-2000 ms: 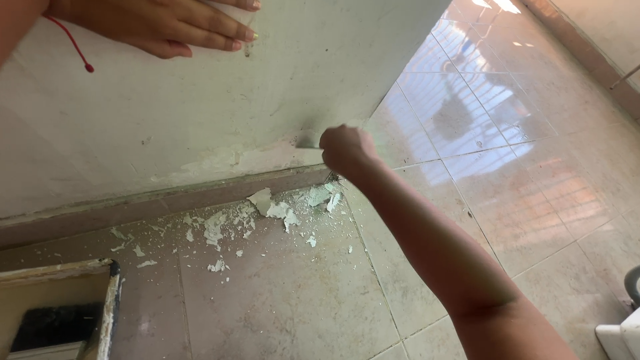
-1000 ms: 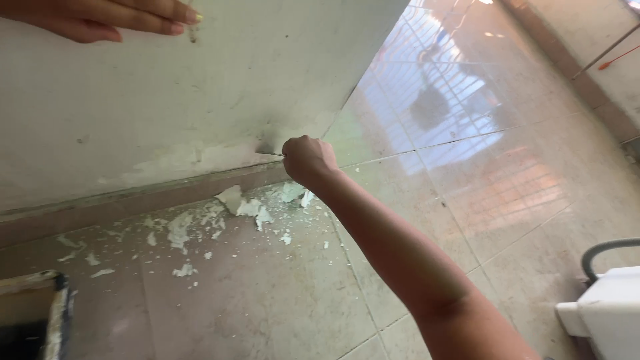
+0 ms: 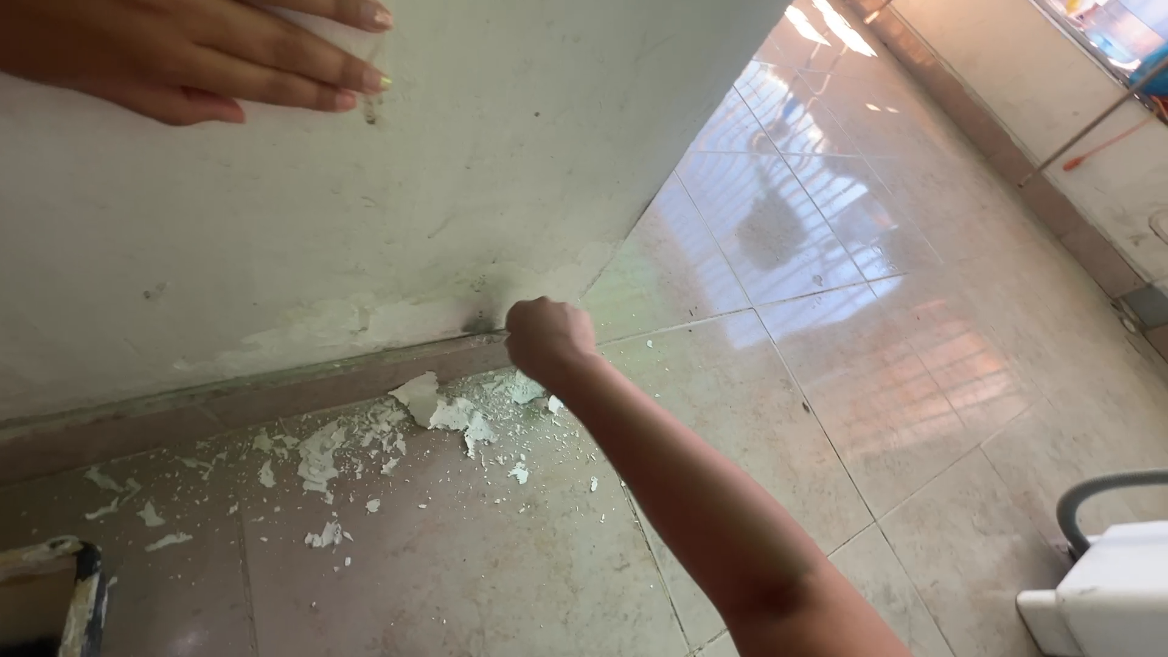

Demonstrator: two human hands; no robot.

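Observation:
My left hand lies against the painted wall at the upper left, fingers apart and holding nothing. My right hand is closed in a fist low by the wall's corner, just above the tile skirting. It grips a small scraping tool, mostly hidden by the fist; its thin blade is blurred against the wall. Patches of bare, rough surface show along the wall's foot. Flakes of peeled paint and crumbs lie on the floor below the skirting.
A paint-stained, open-topped container stands at the lower left. At the lower right is a white plastic object with a grey hose. Shiny floor tiles stretch right to another wall, where a thin rod leans.
My right hand and the tool are lower, near the skirting's top edge, where before they were a little higher on the wall. My left hand remains on the wall. The view has shifted somewhat.

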